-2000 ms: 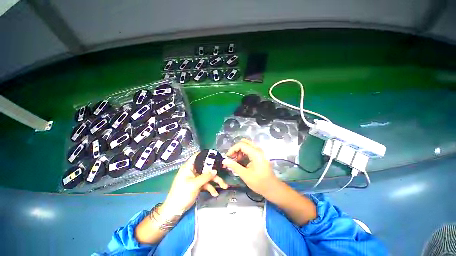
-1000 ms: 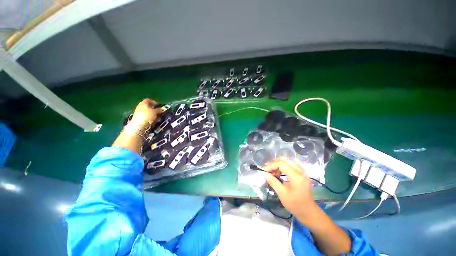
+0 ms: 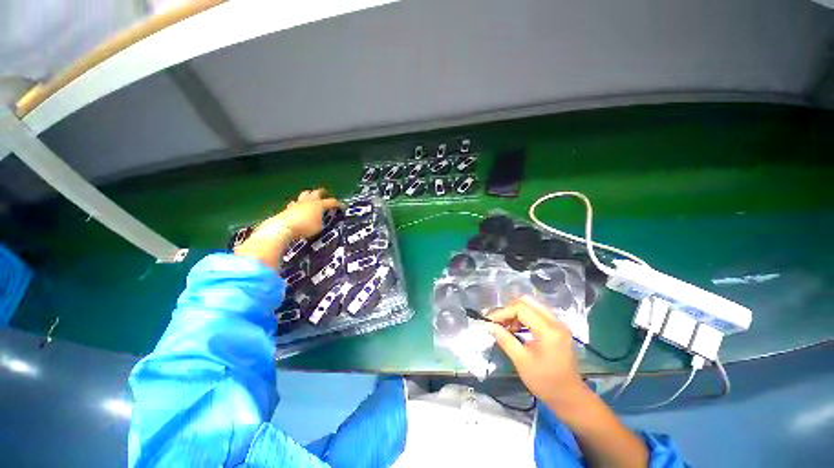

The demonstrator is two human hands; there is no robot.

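Observation:
My left hand (image 3: 309, 214) is over the back of the large clear tray (image 3: 395, 313) of round black units with silver-white plates. Its fingertips are at a unit near the tray's back edge; whether they grip it cannot be told. My right hand (image 3: 539, 345) holds the dark plug end of a thin black lead (image 3: 477, 315) between thumb and fingers, above the clear plastic bag (image 3: 465, 345). Round black discs (image 3: 549, 278) lie under and behind the bag.
A smaller tray of similar units (image 3: 415, 171) and a flat black rectangle (image 3: 506, 173) are at the back. A power strip (image 3: 681, 294) with white adapters (image 3: 678, 326) and a looped white cord (image 3: 590, 218) is at right. A frame post (image 3: 101, 199) is at left.
My left hand first left the unit held at the front edge and reached into the large tray, then moved right along its back. My right hand still holds the lead. The view has shifted.

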